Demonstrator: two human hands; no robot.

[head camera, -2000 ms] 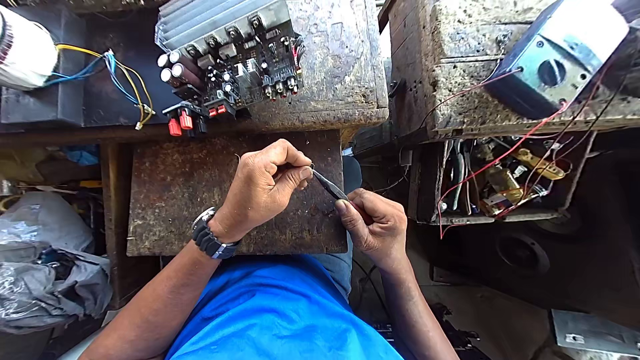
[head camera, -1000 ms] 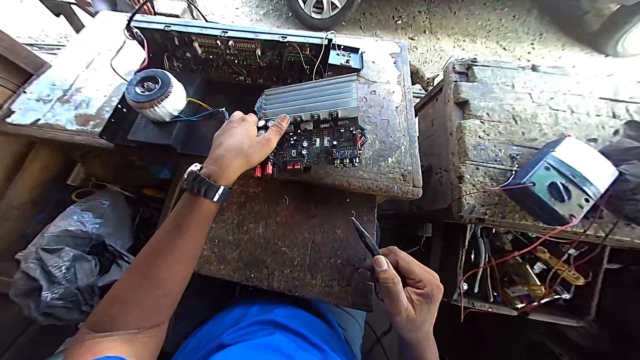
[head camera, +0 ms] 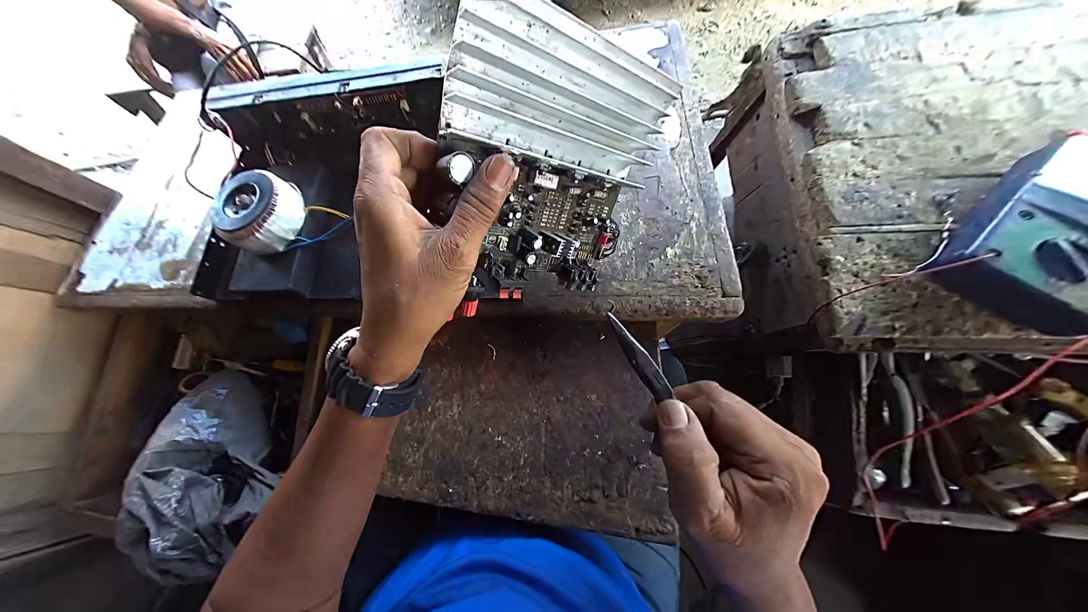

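My left hand (head camera: 425, 238) grips the left end of an amplifier circuit board (head camera: 552, 212), thumb on top beside a capacitor (head camera: 459, 167). A finned aluminium heatsink (head camera: 552, 85) is fixed along the board's far edge and looks tilted up. Red terminals (head camera: 466, 308) show below my left hand. My right hand (head camera: 739, 476) holds a pair of dark, narrow-tipped pliers or tweezers (head camera: 642, 361), its tip pointing up and left, near the bench's front edge and apart from the board. A small thin piece shows at the tip. My left fingertips are hidden behind the board.
A toroidal transformer (head camera: 257, 211) with wires sits in a black chassis (head camera: 323, 93) at left. Another person's hands (head camera: 225, 47) show at the upper left. On the right bench (head camera: 918, 195) stands a blue box with a knob (head camera: 1028, 238), above a drawer of tools (head camera: 977, 450).
My left hand has left my right hand and taken hold of the board, whose heatsink has been raised. The right hand keeps the tool. The view has shifted.
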